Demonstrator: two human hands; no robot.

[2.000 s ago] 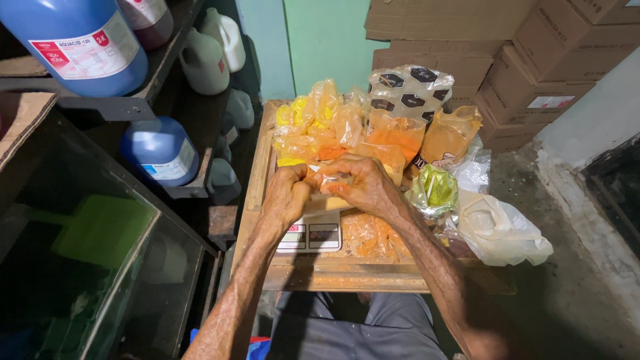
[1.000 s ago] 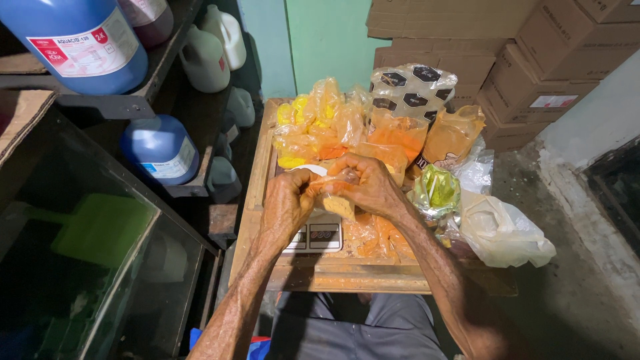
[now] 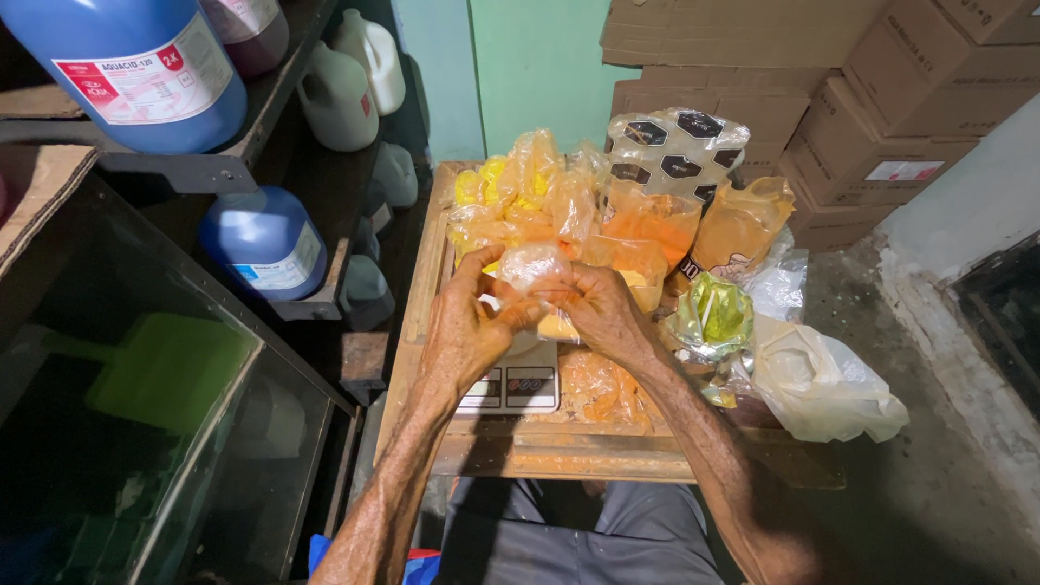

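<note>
Both hands meet above a white digital scale on a small wooden table. My left hand has its thumb and fingers on a clear plastic bag, its upper part puffed out. My right hand pinches the same bag from the right, and some tan powder shows low between the hands. Behind them lie knotted clear bags of yellow powder and an opened bag of orange powder. Crumpled orange-stained plastic lies right of the scale. The fingertips partly blur.
A green and silver foil pouch and a white plastic bag lie at the table's right side. Blue jugs and white jugs stand on dark shelves at left. Cardboard boxes are stacked at the back right.
The clear bag's top now shows puffed out above the fingers. My left hand's fingers have spread and risen around it. The white piece seen above the hands earlier no longer shows there.
</note>
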